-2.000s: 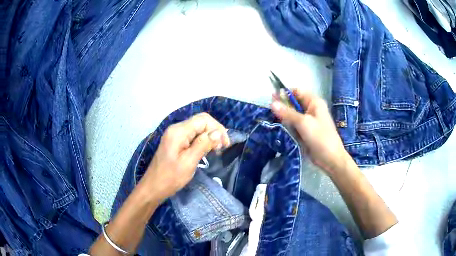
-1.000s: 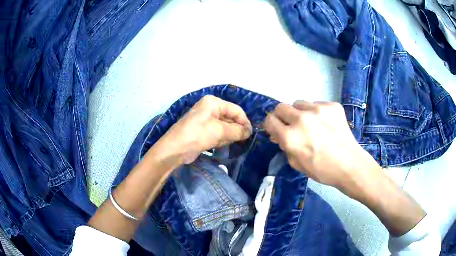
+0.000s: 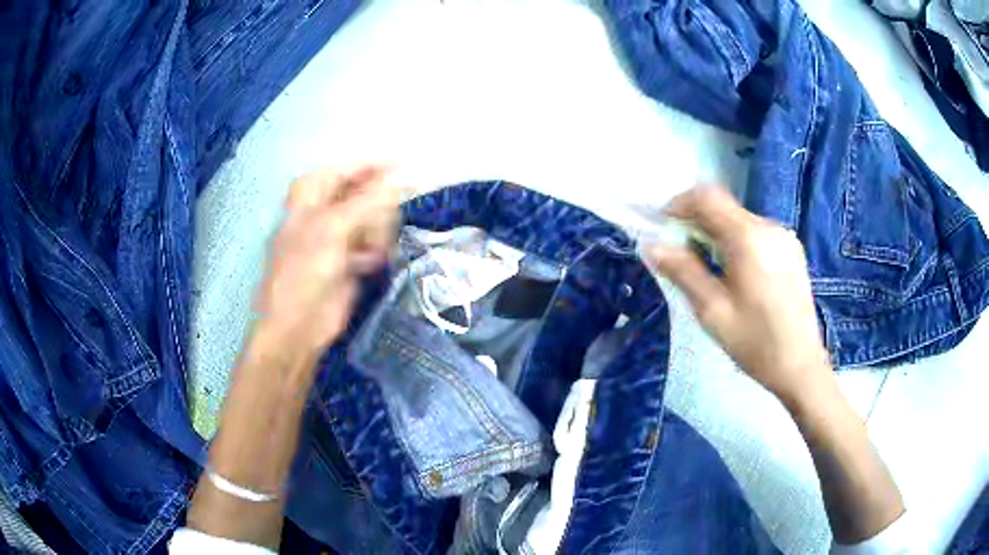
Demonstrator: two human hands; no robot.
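Blue jeans (image 3: 602,434) lie with the dark waistband (image 3: 510,211) open in a loop. Inside show a pale grey-blue leg part (image 3: 466,417) with a stitched hem and white cloth (image 3: 477,271). My left hand (image 3: 325,255) is blurred over the waistband's left side, its fingers drawn together; whether it holds a thread cannot be told. My right hand (image 3: 748,282) is to the right of the waistband, holding thread snips (image 3: 651,224), whose blades show as a blurred pale streak over the waistband's upper right edge.
A pile of dark blue jeans (image 3: 87,239) covers the left side. Other jeans (image 3: 878,217) with a back pocket lie at the upper right. A dark and white garment (image 3: 943,65) is in the top right corner. All lie on a pale table (image 3: 456,98).
My hands met at the waistband's upper right part a second ago; now they are apart, the left moved left and the right moved right. The snips' blades show again, and more white cloth is visible inside.
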